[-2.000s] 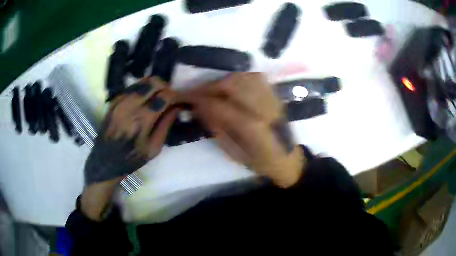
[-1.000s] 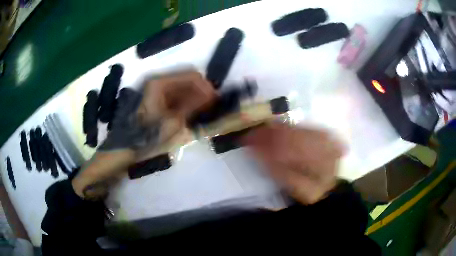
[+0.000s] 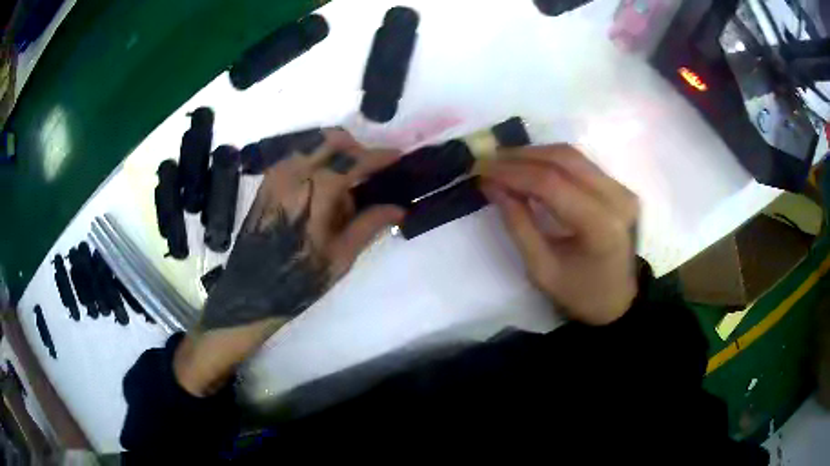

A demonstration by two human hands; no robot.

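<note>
My left hand [image 3: 305, 214], with dark patches on its back, grips a black housing [image 3: 414, 173] at the centre of the white tabletop [image 3: 428, 287]. The housing lies along a tan jig strip [image 3: 481, 146]. My right hand [image 3: 569, 218] has its thumb and fingertips together at the right end of the housing; whether they pinch a small part cannot be seen. A black jig block [image 3: 511, 133] is at the strip's far end. Another black bar [image 3: 444, 209] lies along the near side of the housing.
Several black housings [image 3: 389, 64] lie behind and at the left. Stacked discs [image 3: 136, 271] and slim black units [image 3: 86, 282] are at the far left. A black box with a red light [image 3: 742, 118] and a pink piece [image 3: 635, 23] are at the right. A cardboard box [image 3: 751, 264] sits below the edge.
My left hand has moved right onto the housing at the strip. My right hand has moved up to its right end. The view has shifted.
</note>
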